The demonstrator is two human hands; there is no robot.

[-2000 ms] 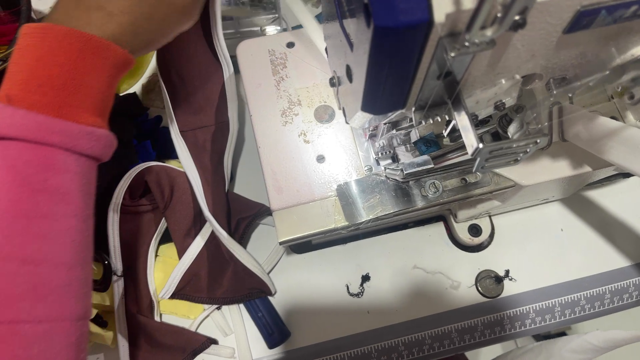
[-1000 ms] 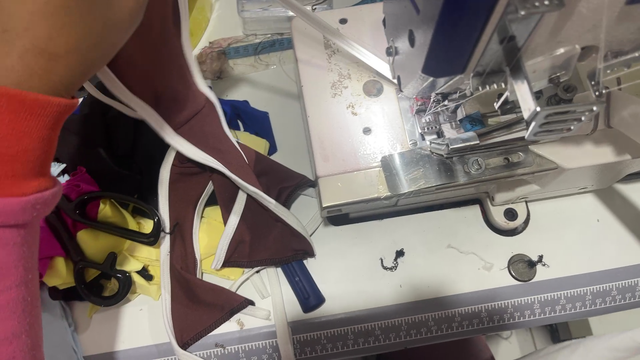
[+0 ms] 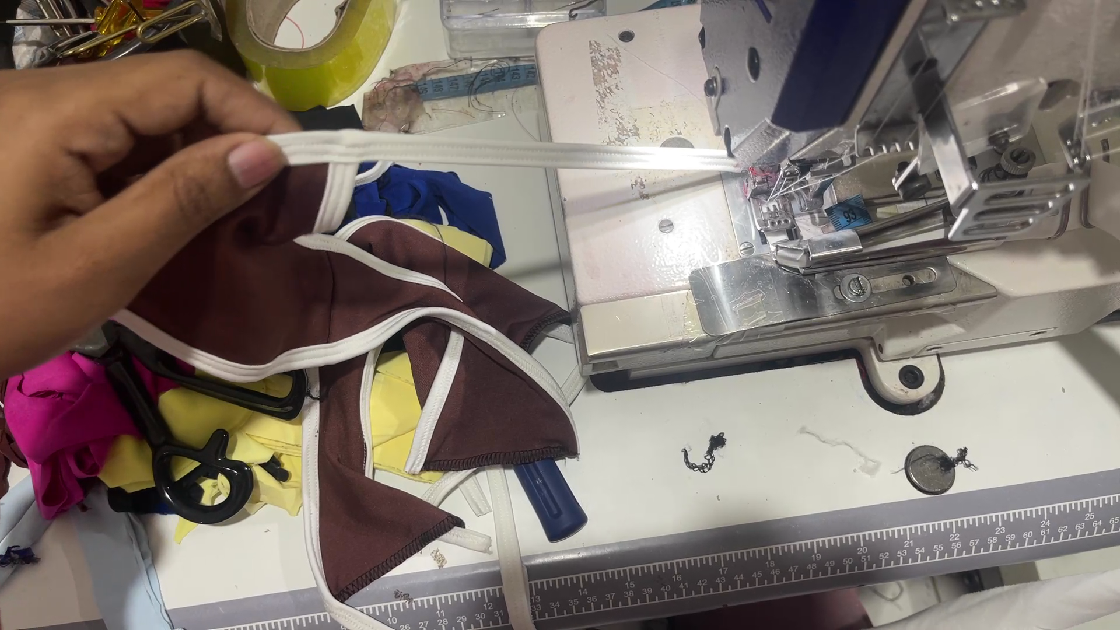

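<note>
My left hand [image 3: 131, 192] pinches white binding [image 3: 507, 155] between thumb and fingers. The strip runs taut to the needle and presser foot area [image 3: 774, 210] of an industrial sewing machine [image 3: 630, 192]. Below the hand, a dark brown garment [image 3: 262, 271] edged in white binding hangs and lies in folds on the table, left of the machine bed. Its lower panels have dark overlocked edges. My right hand is out of view.
Black-handled scissors [image 3: 206, 477] rest on yellow fabric [image 3: 262, 437]. Blue fabric [image 3: 437, 206], magenta fabric [image 3: 66, 420] and yellow tape [image 3: 324, 61] lie around. A dark blue handle [image 3: 551, 500] pokes out under the garment. Thread scraps [image 3: 704, 452] and a dark disc [image 3: 929, 469] sit near the ruler strip [image 3: 787, 547].
The left hand has come down into fuller view, holding the white binding stretched level toward the needle area. More of the garment now lies bunched below the hand. The view has shifted.
</note>
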